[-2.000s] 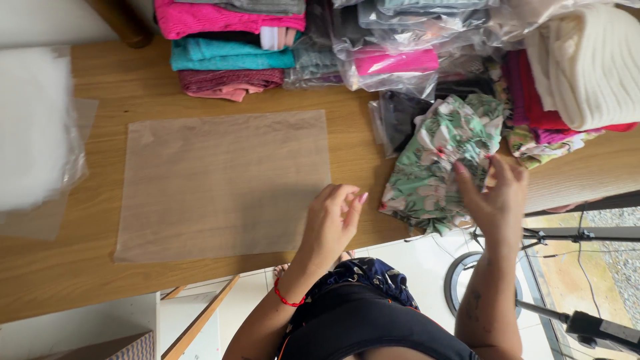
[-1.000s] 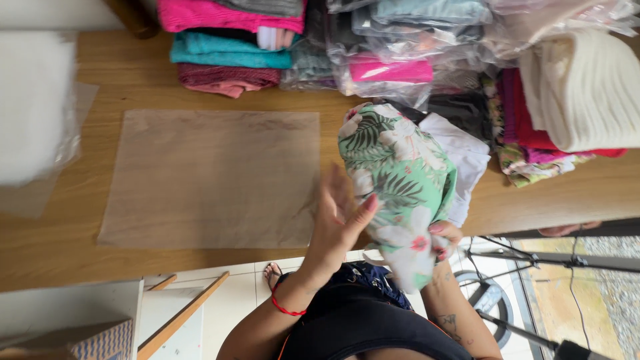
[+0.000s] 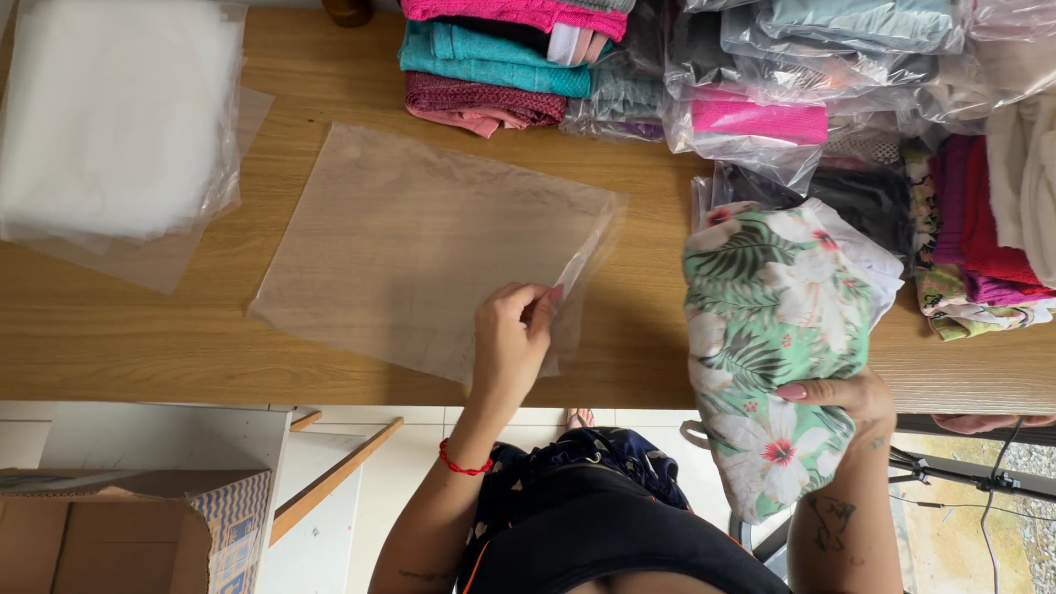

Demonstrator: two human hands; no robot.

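Observation:
A clear plastic bag [image 3: 429, 247] lies flat and slightly askew on the wooden table. My left hand [image 3: 516, 330], with a red bracelet on its wrist, pinches the bag's right edge between thumb and fingers, lifting a fold of film. On the right, my right hand [image 3: 841, 404] grips a folded green floral garment [image 3: 775, 330] near its lower end, thumb on top and the other fingers hidden beneath. The garment is held over the table's front edge. A white piece of fabric [image 3: 866, 264] shows behind its upper right side.
Stacked clear bags [image 3: 124, 124] lie at the left of the wooden table [image 3: 330, 371]. Folded clothes [image 3: 503, 70] and bagged clothes [image 3: 759, 124] line the back; more clothes [image 3: 982, 223] stand right. Below are an open cardboard box [image 3: 107, 536] and a tripod [image 3: 949, 474].
The floral garment, lying on the table two seconds ago, has been picked up by my right hand. My left hand has taken hold of the plastic bag, which has turned from its straighter position.

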